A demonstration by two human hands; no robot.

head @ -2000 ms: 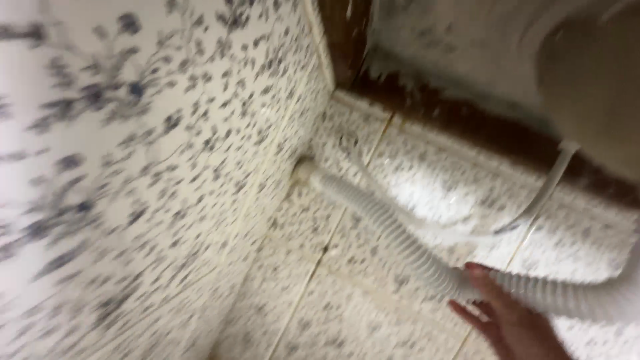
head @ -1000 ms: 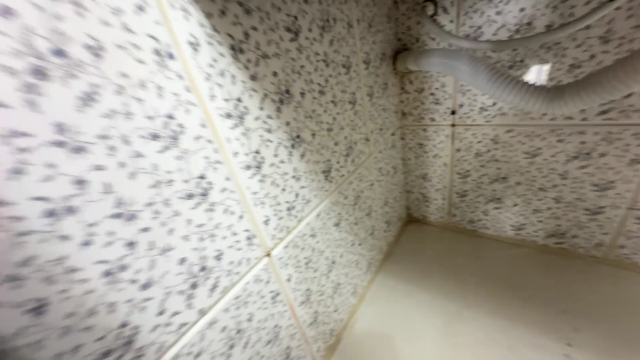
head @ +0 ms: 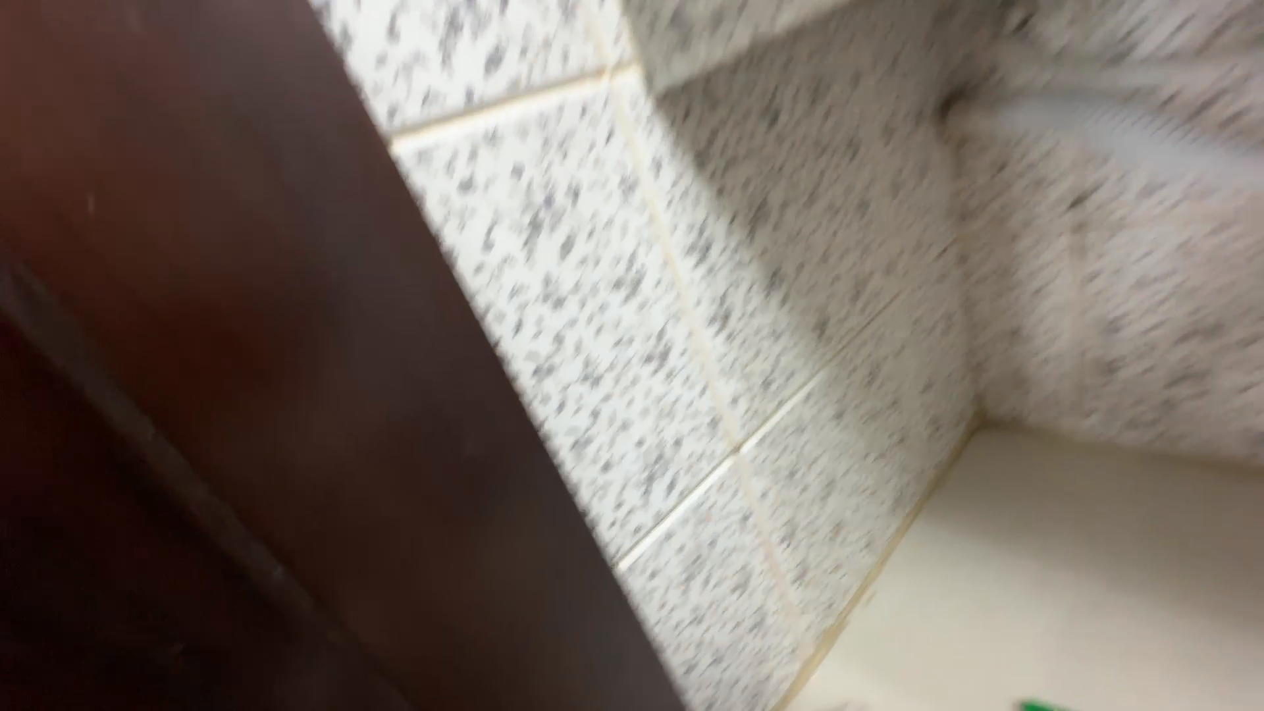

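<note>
Neither of my hands shows in the head view. A blurred, ribbed grey-white hose [head: 1116,128] enters the tiled wall near the corner at the upper right. Speckled, patterned wall tiles [head: 583,296] with pale grout lines run down the middle. At the bottom edge on the right, the tip of a small green object [head: 1037,705] shows; what it is cannot be told.
A dark brown wooden panel [head: 326,375] fills the left side, close to the camera, with a lengthwise seam. A pale flat base surface [head: 1066,563] meets the tiled walls at the lower right.
A hand touched the hose two seconds ago and is out of view now. The view has swung widely, and the brown panel and the green tip have come into it.
</note>
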